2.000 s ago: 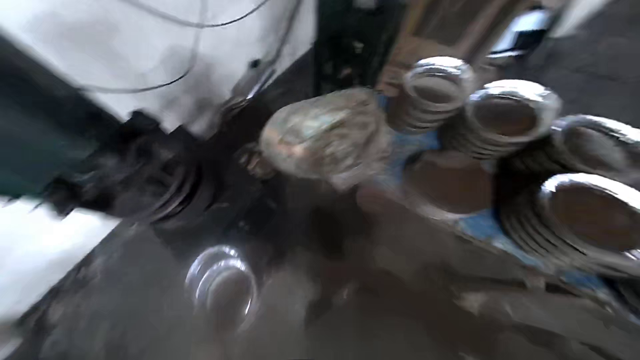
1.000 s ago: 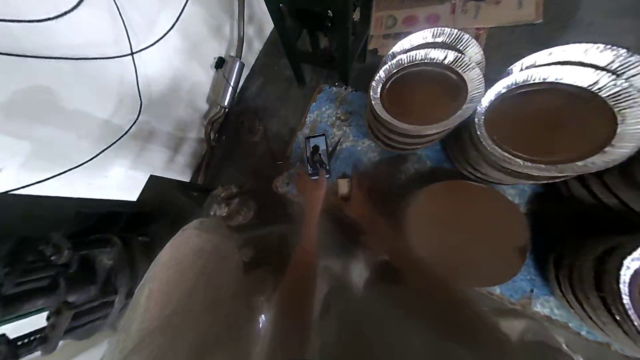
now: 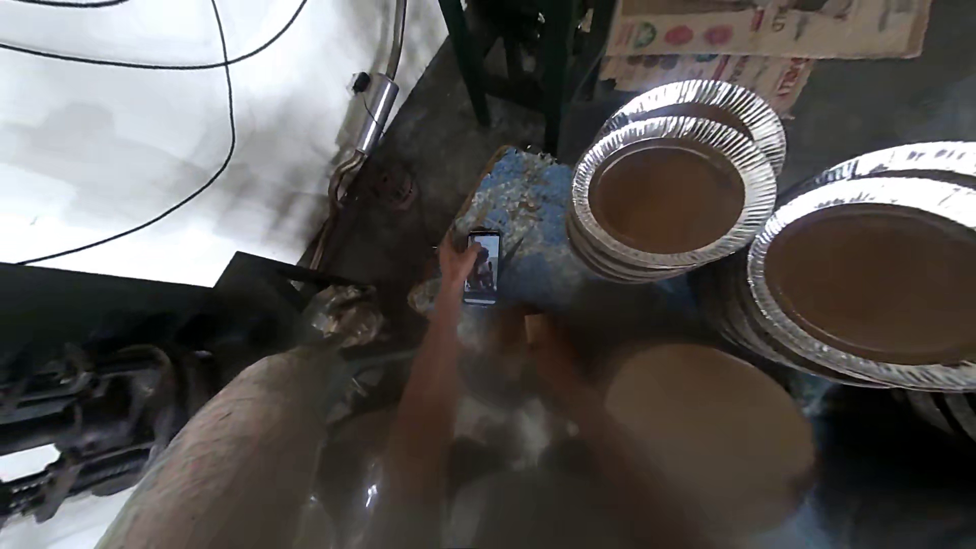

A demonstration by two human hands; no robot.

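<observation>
My left hand (image 3: 456, 263) is at a smartphone (image 3: 483, 268) with a lit screen, its thumb over the phone's left edge. The phone is above the worn blue board. My right hand (image 3: 536, 335) is just below and right of the phone, blurred, with a small tan block-like thing (image 3: 536, 329) at its fingers; whether it grips that thing is unclear. Right of the hands, stacks of foil-rimmed round plates (image 3: 667, 200) with brown centres stand on the board, with a larger stack (image 3: 877, 282) farther right. A plain brown disc (image 3: 709, 435) lies nearer me.
The blue board (image 3: 526, 198) runs under the stacks. Dark machinery (image 3: 91, 412) stands at the left, with a clear plastic bag (image 3: 347, 313) beside it. Dark green metal legs (image 3: 560, 76) and printed cardboard (image 3: 770, 30) are at the top. Cables hang against the white wall (image 3: 99, 152).
The view has swung and steadied since the first frame. The phone's screen, dark with a figure one second ago, now shows a brighter picture, and my left thumb reaches over its edge.
</observation>
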